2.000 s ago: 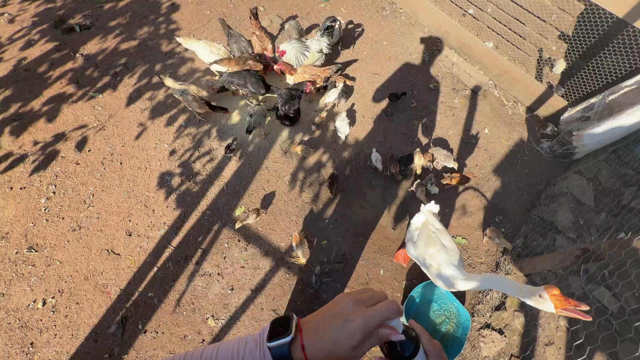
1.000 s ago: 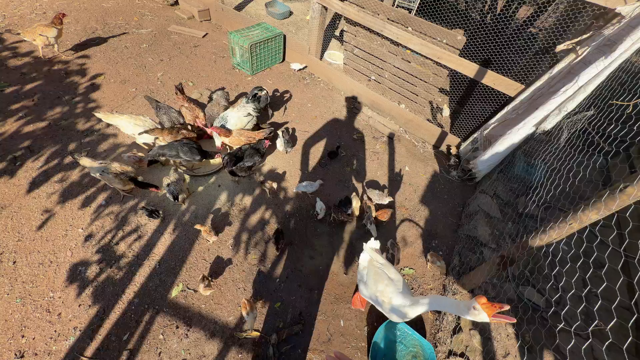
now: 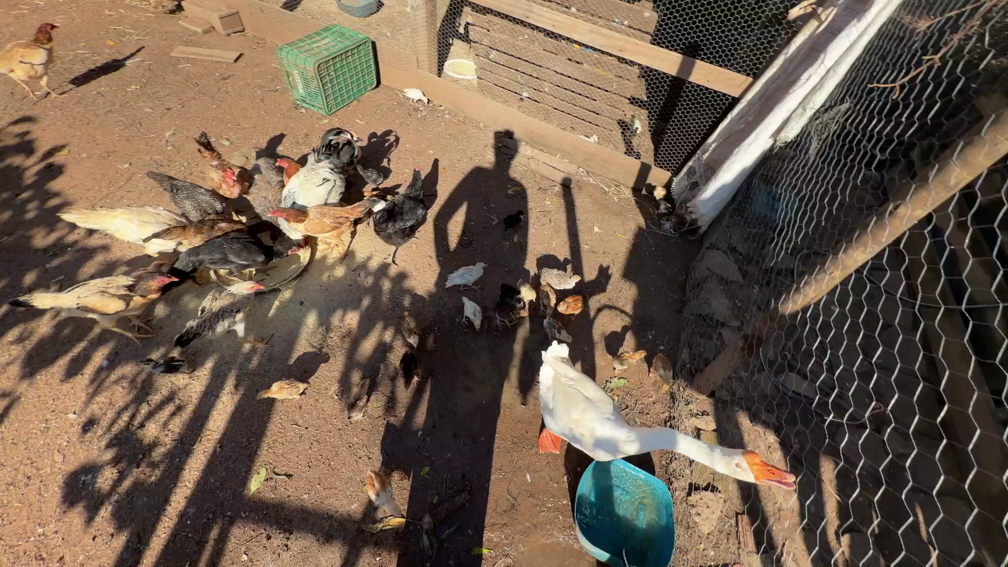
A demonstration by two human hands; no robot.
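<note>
Neither of my hands shows in the frame of now. A white goose (image 3: 587,405) with an orange bill stands at the lower right, its neck stretched to the right toward the wire mesh. Just below its body is a teal plastic basin (image 3: 624,512) with some liquid in it. Chickens crowd at the left, among them a black chicken (image 3: 400,216) and a brown hen (image 3: 327,220). Small chicks and young birds are scattered mid-ground, one of them a white chick (image 3: 466,275).
A green plastic crate (image 3: 327,69) sits at the upper left. A wooden beam (image 3: 543,146) edges a mesh pen at the top. Chicken wire (image 3: 890,315) with a wooden pole (image 3: 890,228) lines the right side. A lone tan hen (image 3: 27,59) stands at the far upper left.
Two seconds ago my hands were at the bottom edge by the basin, holding a dark object; they are out of view now. The view has moved up and to the right.
</note>
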